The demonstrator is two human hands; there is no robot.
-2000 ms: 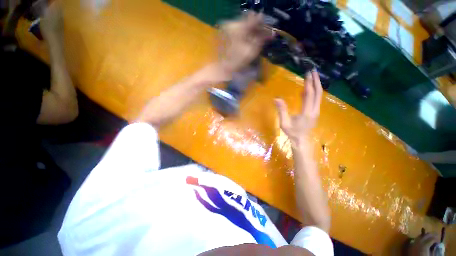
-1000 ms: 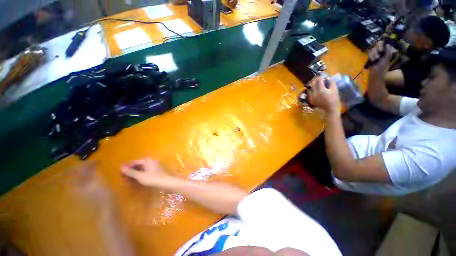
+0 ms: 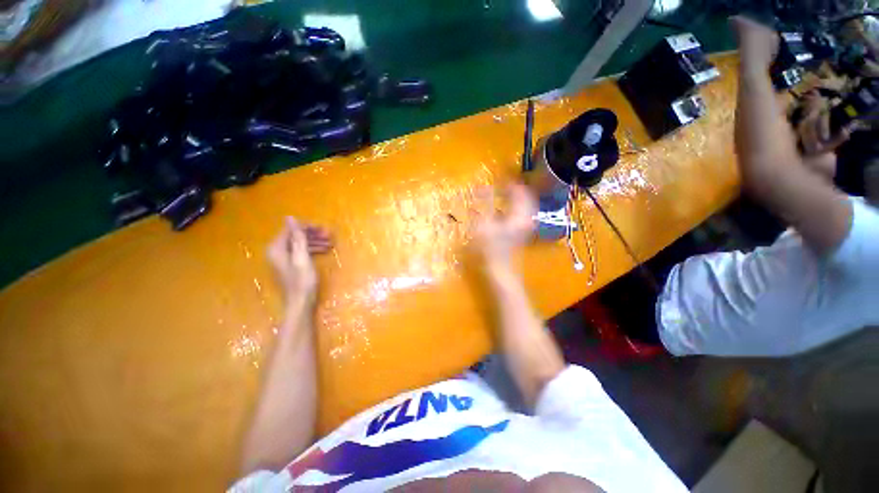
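A camera housing (image 3: 554, 178) with a black round open top and a grey-silver lower part is on the orange-yellow bench (image 3: 405, 318), right of centre. Thin wire leads with pale ends hang over its front, and a dark cable runs toward the bench's near edge. A straight black antenna (image 3: 528, 135) stands beside it. My right hand (image 3: 506, 221) is blurred at the housing's left side; whether it grips it cannot be told. My left hand (image 3: 299, 252) is over the bench further left, fingers partly apart, with nothing visible in it.
A large pile of glossy black parts (image 3: 241, 106) lies on the green surface (image 3: 463, 48) beyond the bench. A black box (image 3: 665, 82) stands to the right of the housing. A neighbour's raised arm (image 3: 771, 144) and white sleeve are at the right. A pale slanted bar crosses the bench's far edge.
The camera housing with its leads now stands in front of me, where the bench showed bare one second ago. My right hand has moved right to it. The neighbour's arm is raised, its clear bag gone from view.
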